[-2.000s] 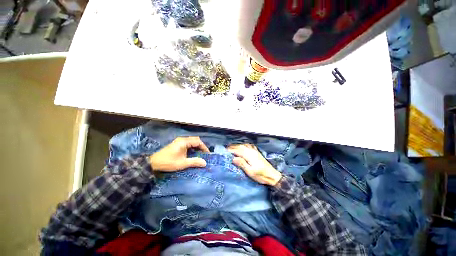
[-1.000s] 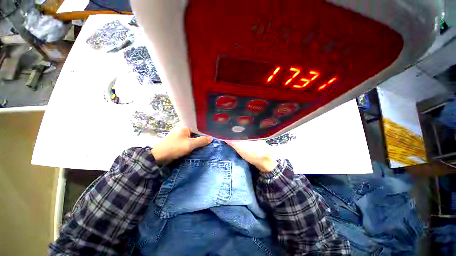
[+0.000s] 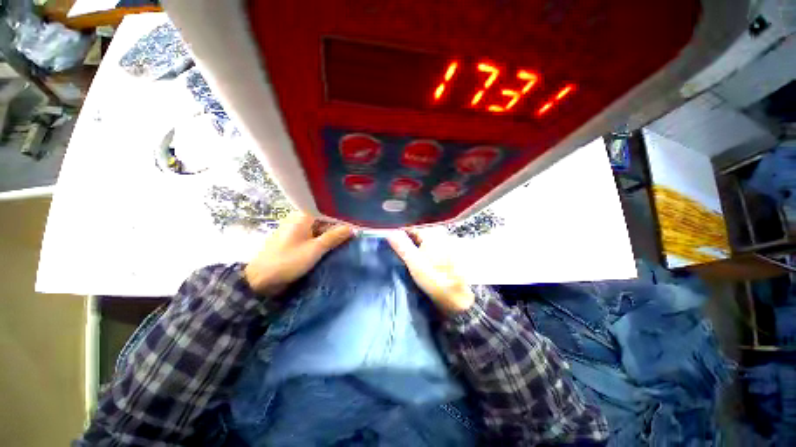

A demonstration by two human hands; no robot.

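A blue denim garment (image 3: 358,327) hangs from the table's front edge over my lap, its top strip up under the machine head. My left hand (image 3: 292,253) holds the garment's top left side, thumb pointing right. My right hand (image 3: 434,272) holds its top right side. Some fingertips are hidden under the button attaching machine (image 3: 401,113), whose red front shows a lit 1731 above several red buttons. The dies are hidden. Loose button pieces (image 3: 249,196) lie left of the machine, and a second pile of small pieces (image 3: 476,223) lies right of it.
The white table (image 3: 96,236) carries a pale ring (image 3: 166,157) and clear bags of dark pieces (image 3: 157,52) at the left. A cream bin (image 3: 44,349) stands at the left edge. More denim (image 3: 663,349) is heaped at the right.
Compared with two seconds ago, both hands have moved forward from my lap to under the machine head with the garment. Since one second ago, the patch pocket has blurred and the counter still reads 1731.
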